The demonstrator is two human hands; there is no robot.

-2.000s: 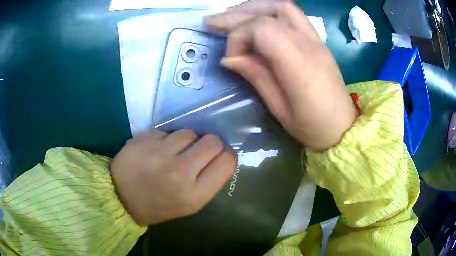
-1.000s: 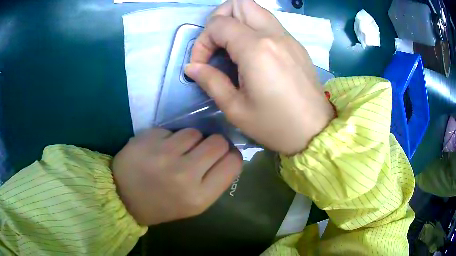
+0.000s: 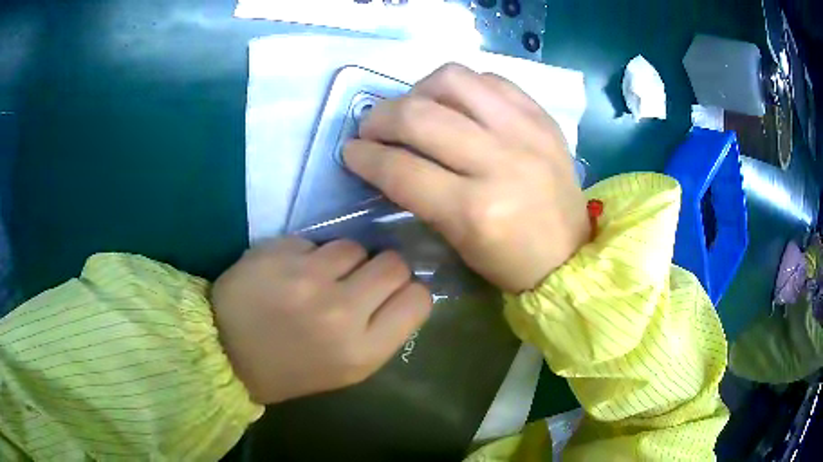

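A grey tablet [image 3: 320,176] lies rear side up on a white backing sheet [image 3: 275,117]. Clear protective film [image 3: 361,218] covers its lower part, with a bright diagonal fold line. My left hand [image 3: 320,316] is curled on the film at the tablet's left edge, fingertips hidden, holding the film's folded edge. My right hand [image 3: 478,171] lies over the tablet's top, fingertips at the rear camera area [image 3: 364,108], where one lens circle still shows. The fingertips hide the rest of that area; whether they hold a small part I cannot tell.
A blue parts bin [image 3: 717,217] with dark contents stands at the right. A crumpled white wipe [image 3: 644,88] and a translucent squarish bottle [image 3: 724,74] are at the upper right. A clear sheet with black rings [image 3: 531,41] lies behind the backing sheet. Pink and greenish items are at the far right.
My right hand came from above and right of the camera area onto it, and its fingers are now laid flatter there. My left hand has stayed at the fold. The view has shifted slightly.
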